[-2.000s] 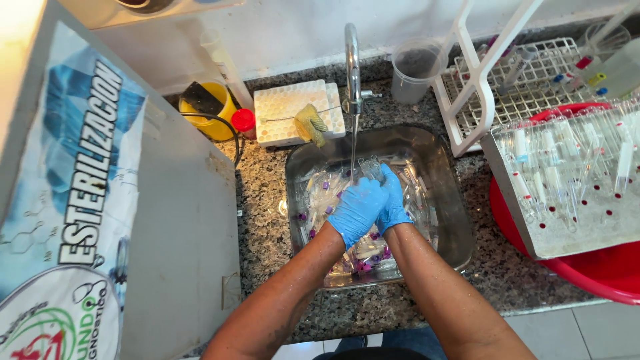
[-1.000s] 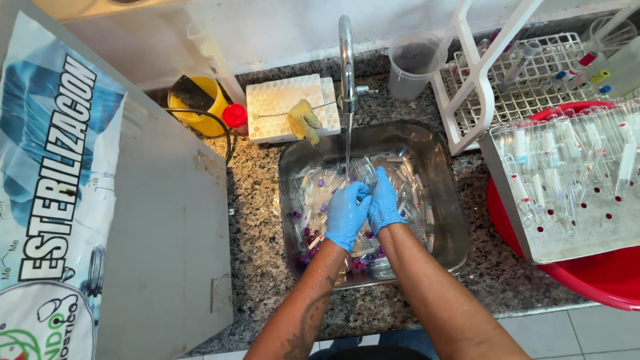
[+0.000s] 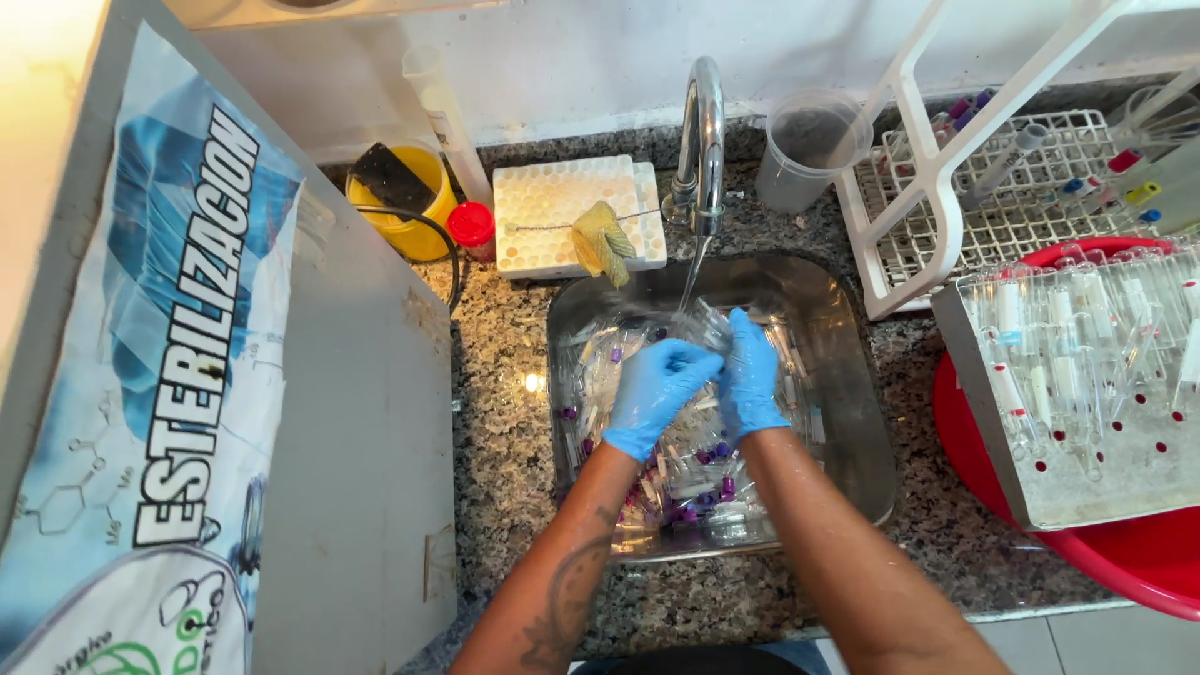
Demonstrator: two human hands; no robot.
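My left hand (image 3: 662,389) and my right hand (image 3: 752,375), both in wet blue gloves, meet over a steel sink (image 3: 858,422). Clear tubes (image 3: 710,323) stick up from the right hand's fingers, under the water running from a chrome faucet (image 3: 705,141). The left hand's fingertips are curled against the right hand; whether they grip a tube is hidden. Below both hands the sink is full of clear tubes and purple caps (image 3: 727,487), lying in water.
Right: a metal tray (image 3: 1078,497) of glass tubes over a red basin (image 3: 1125,562), a white wire rack (image 3: 1003,202), a clear plastic cup (image 3: 811,150). Behind: a white perforated block (image 3: 544,192) with a yellowish cloth (image 3: 602,242), a red-lidded jar (image 3: 472,230), a yellow container (image 3: 422,234). Left: a grey cabinet (image 3: 366,450).
My hands were close together under the water two seconds ago; the left now sits lower and further left, its fingertips still at the right hand. The faucet keeps running.
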